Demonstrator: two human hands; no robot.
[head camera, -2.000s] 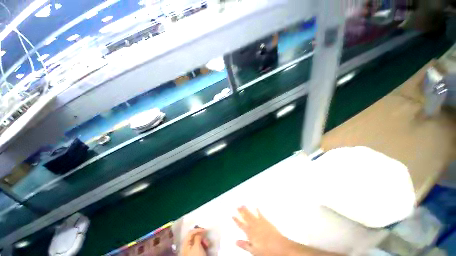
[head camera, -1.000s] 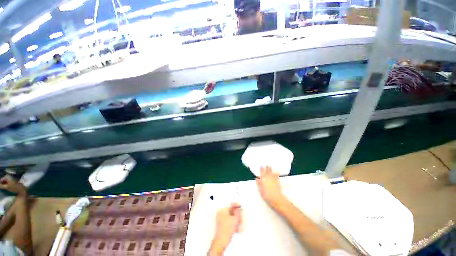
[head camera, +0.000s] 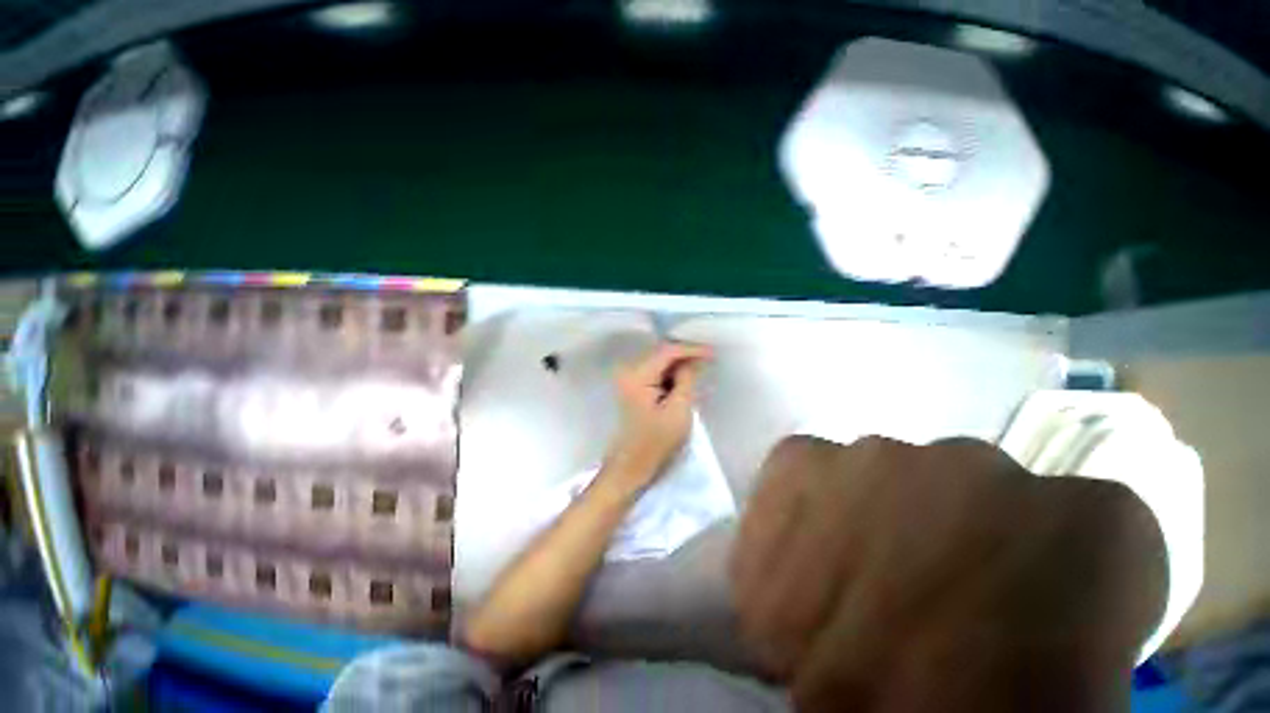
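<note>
My left hand (head camera: 662, 397) is over the pale work sheet (head camera: 864, 376), with its fingers curled. A small dark spot shows between its fingers; I cannot tell if it is a thing or a gap. A white cloth or paper (head camera: 676, 508) lies just below and beside this hand; whether it is held is unclear. My right hand (head camera: 947, 571) is a large, dark, blurred shape close to the camera. Its fingertips and anything in it are hidden. It covers part of the stack of white plates (head camera: 1177, 488) at the right.
A white face plate (head camera: 961, 105) lies on the green belt (head camera: 488, 181) at the upper right. A white base piece (head camera: 128, 151) with a dark curved line is on the belt at the left. The patterned mat (head camera: 258, 474) and a white and yellow tool (head camera: 53, 515) are at the left.
The view has tilted down. My right hand has left the plate on the belt and come close to the camera. The white cloth now shows by my left hand.
</note>
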